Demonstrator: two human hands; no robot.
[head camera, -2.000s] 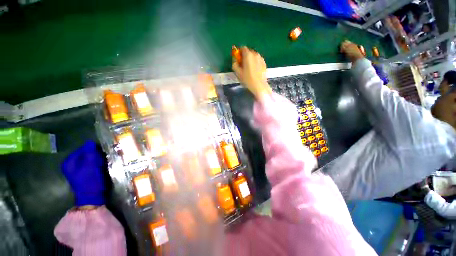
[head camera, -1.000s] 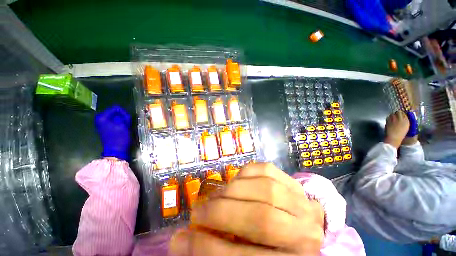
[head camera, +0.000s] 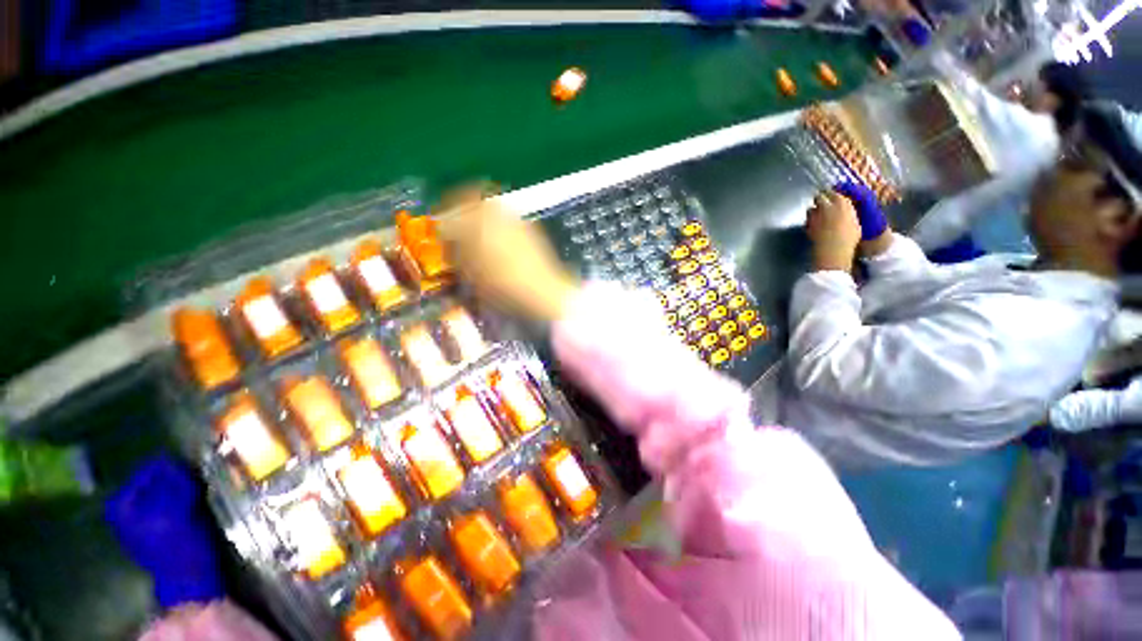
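Note:
A clear blister tray lies tilted in view, with rows of orange units, such as one with a white label; some show plain orange faces. My bare right hand, blurred, is at the tray's upper right corner, beside an orange unit. Blur hides its fingertips, so I cannot tell whether it grips that unit. My left hand, in a blue-violet glove, is blurred beside the tray's left edge; its fingers cannot be made out.
The green conveyor runs behind the tray, carrying a loose orange unit and others farther right. A small-pocket tray, partly filled with yellow-orange parts, lies right. A green box is at left. A worker in white sits at right.
My right hand has moved from close to the camera over the bottom row to the tray's upper right corner. The view has turned, so the tray appears tilted. The worker's head is now visible.

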